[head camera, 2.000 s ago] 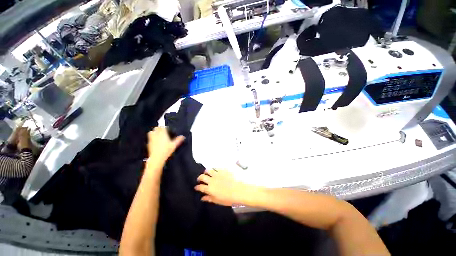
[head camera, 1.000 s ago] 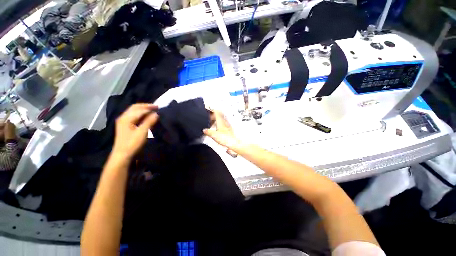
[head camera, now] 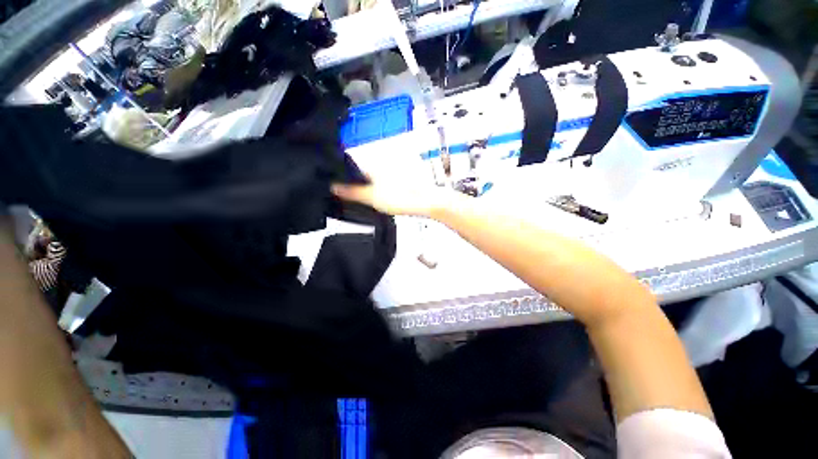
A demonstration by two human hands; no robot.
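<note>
A large black garment (head camera: 206,233) is lifted and stretched across the left half of the view, partly blurred, with folds hanging at the white machine bed's left end. My right hand (head camera: 381,193) grips its right part, left of the needle area (head camera: 466,186). My left forearm shows blurred at the left edge; my left hand is hidden behind the cloth or cut off. The white sewing machine (head camera: 668,134) stands at right with two black bands (head camera: 537,118) over its head. Thread snips (head camera: 578,209) lie on the bed.
A blue basket (head camera: 377,121) stands behind the machine's left end. A ruler edge (head camera: 556,291) runs along the table front. A small brown piece (head camera: 426,261) lies on the bed. White cloth (head camera: 726,332) hangs at lower right. Part of a person's striped sleeve shows far left.
The small black piece held between both hands is no longer distinguishable. The garment has been raised and spread to the left. My left arm has moved far left; my right hand has moved slightly up.
</note>
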